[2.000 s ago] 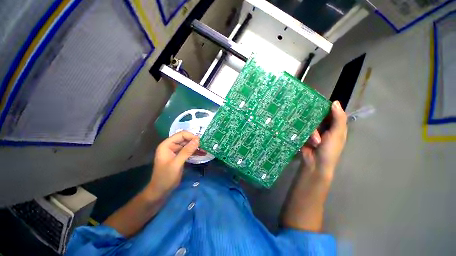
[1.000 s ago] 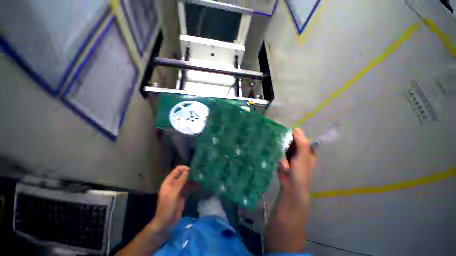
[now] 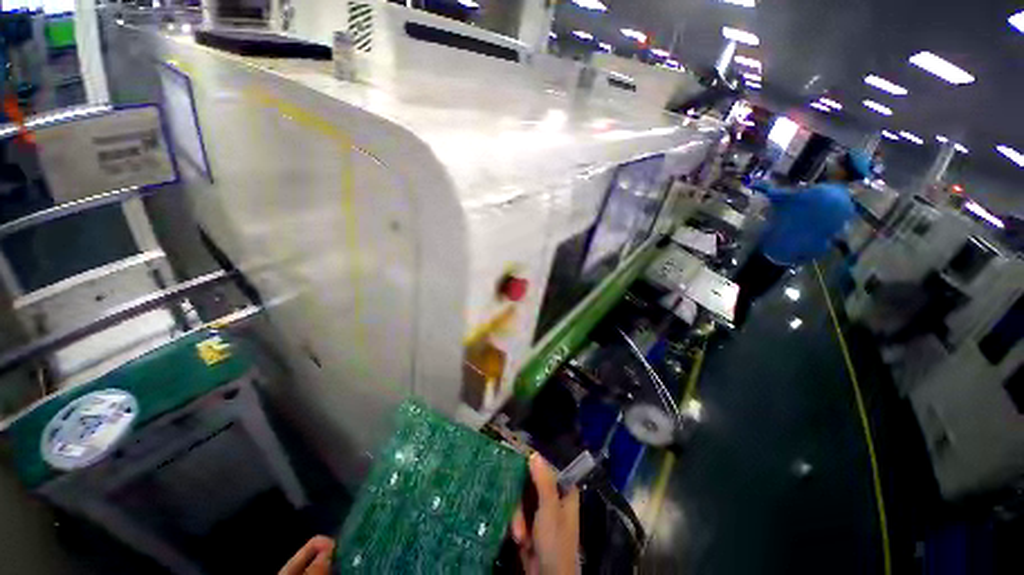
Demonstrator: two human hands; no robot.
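A green PCB panel (image 3: pixel 432 494) is held tilted at the bottom centre, its lower end cut off by the picture's edge. My right hand (image 3: pixel 550 519) grips its right edge. A slim pale stick (image 3: pixel 575 469) sticks out beside my right fingers; its other end is hidden. My left hand (image 3: pixel 309 558) is at the panel's lower left edge, mostly cut off, with its fingertips at or near the panel; whether they grip it is hard to tell. A white component reel (image 3: pixel 90 428) lies on the green conveyor table mat (image 3: pixel 168 388) at the left.
A large pale machine (image 3: pixel 393 225) stands ahead with a red emergency stop (image 3: pixel 513 286). Conveyor rails (image 3: pixel 124 320) are at the left. Feeders and a reel (image 3: pixel 649 423) sit low along the machine. A person in blue (image 3: pixel 806 219) stands in the aisle (image 3: pixel 775 427), with more machines at the right.
The view has swung up and right from the conveyor to the machine and aisle. The panel and both hands now sit lower in the picture; the reel and mat have shifted far left.
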